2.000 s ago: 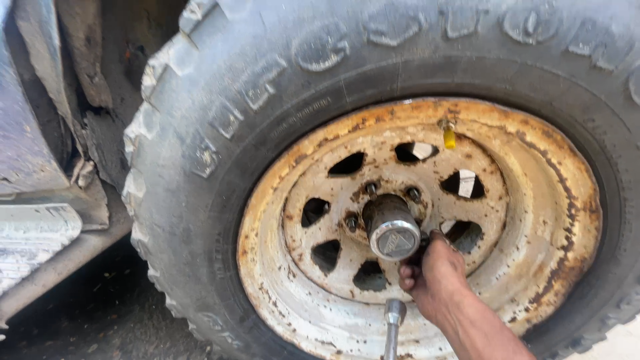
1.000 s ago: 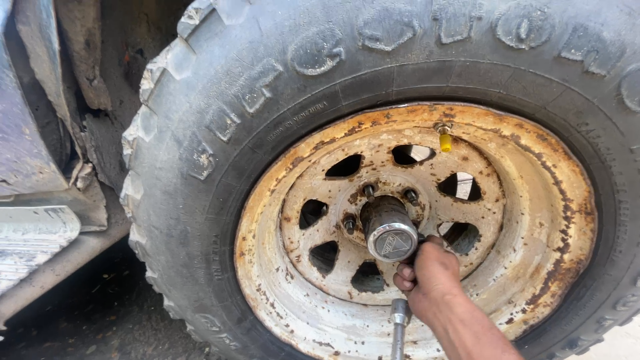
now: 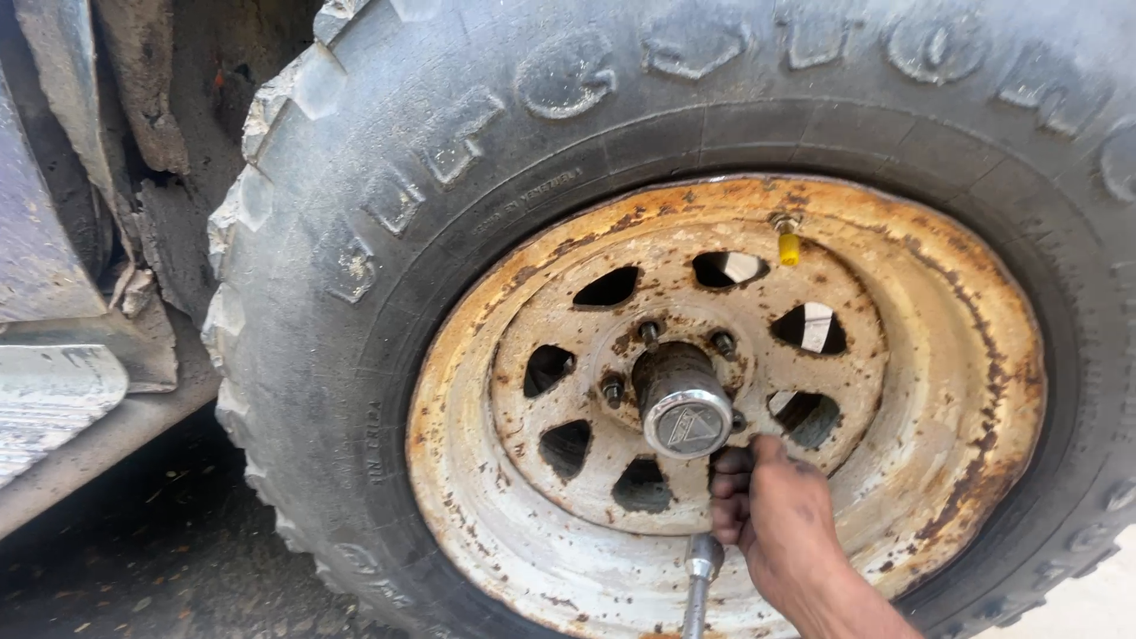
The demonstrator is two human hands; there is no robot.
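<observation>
My right hand [image 3: 785, 524] reaches in from the lower right, thumb uppermost and fingers curled, just below and right of the chrome-capped wheel hub [image 3: 688, 422]. Its fingertips are at the lower lug area; whether a nut is between them is hidden. Several lug studs [image 3: 650, 332] stick out around the hub without visible nuts. A metal socket wrench [image 3: 699, 577] rises from the bottom edge, left of my hand, its socket end up in front of the rusty steel rim [image 3: 967, 355]. Its lower end is out of frame. My left hand is not in view.
A large off-road tire [image 3: 355, 373] surrounds the rim. From the rim's upper right juts a valve stem with a yellow cap [image 3: 788, 248]. At left are a worn body panel [image 3: 40, 231] and a metal side step [image 3: 58, 399] above dark ground [image 3: 169, 541].
The socket wrench's upper end sits slightly lower relative to the hub than two seconds ago. My right hand stays beside the hub, its fingers now a little lower.
</observation>
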